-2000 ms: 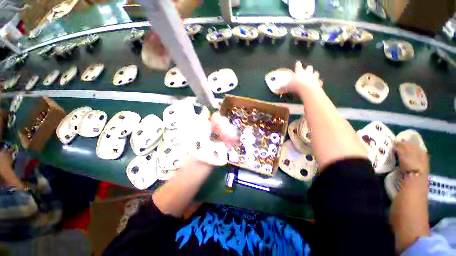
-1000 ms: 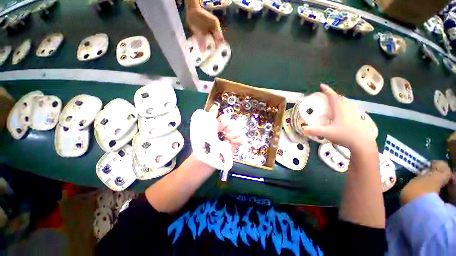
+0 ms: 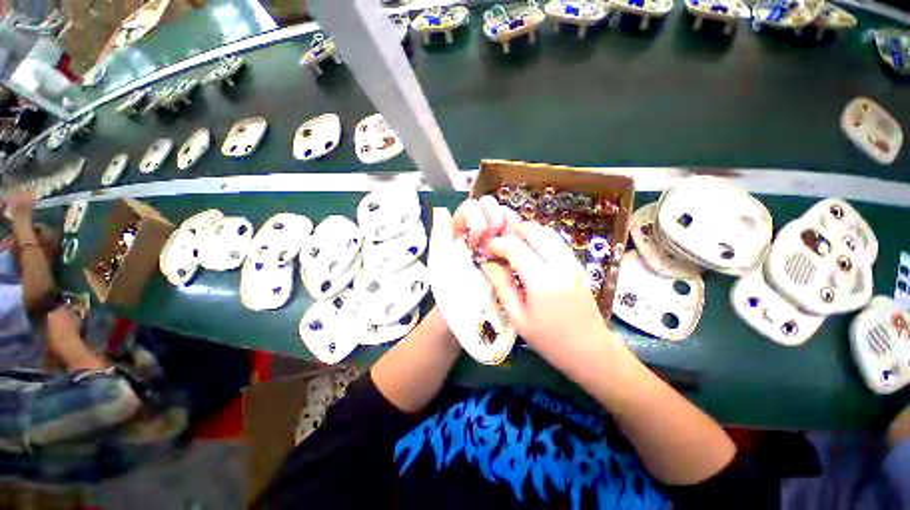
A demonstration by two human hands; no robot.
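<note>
My left hand (image 3: 477, 225) holds a cream plastic housing (image 3: 463, 297) tilted up in front of the parts box; its fingers show at the housing's upper edge. My right hand (image 3: 547, 284) is bent over the same housing, fingertips together at its upper part beside the left fingers. Whether a small insert is between the right fingertips is hidden. The open brown parts box (image 3: 627, 214) stands just behind the hands with shiny copper and silver inserts (image 3: 559, 204) in it.
Overlapping housings (image 3: 329, 257) lie left of the box, and stacked housings (image 3: 714, 224) lie right. A grey post (image 3: 399, 95) rises behind. Housings and wired subassemblies (image 3: 515, 24) stand on the belt. Another brown box (image 3: 128, 249) and a seated person (image 3: 60, 398) are at left.
My right hand has moved left from the right-hand stack to the housing in my left hand. The other person's hand over the belt is gone from view. The camera view has shifted.
</note>
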